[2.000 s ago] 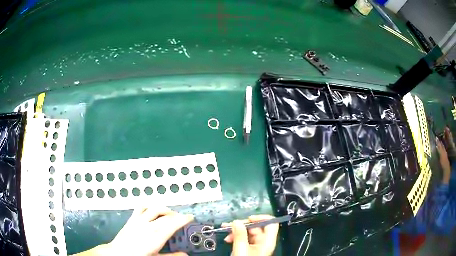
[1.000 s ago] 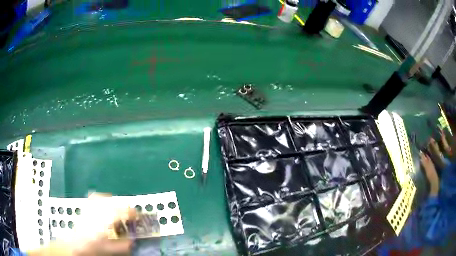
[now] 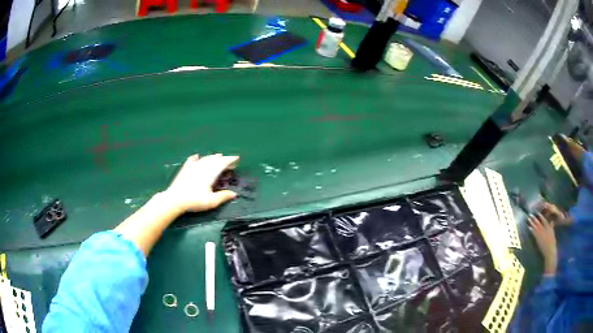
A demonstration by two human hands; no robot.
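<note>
My left hand (image 3: 203, 183), bare, reaches from the lower left with palm down. Its thumb and fingers are around a dark part (image 3: 243, 186) at the mat, just beyond the tray's near-left corner; the fingers hide much of it. A second black part (image 3: 50, 218) with shiny rings lies on the green mat at far left. Two loose pale rings, one (image 3: 170, 300) and another (image 3: 191, 309), lie beside a slim white pen-like tool (image 3: 210, 276). My right hand is out of the picture. No tweezers can be made out.
A black glossy blister tray (image 3: 338, 257) fills the lower middle. Dotted sheets (image 3: 499, 214) lie right of it. A black-wrapped post (image 3: 478, 148) stands behind. A white bottle (image 3: 330, 38) and pale roll (image 3: 398, 56) stand far back. Another person's hands (image 3: 545, 234) are at right.
The view has swung right and up. My left hand has moved from the white dotted sheet to the dark part farther out. A ringed black part now lies at far left.
</note>
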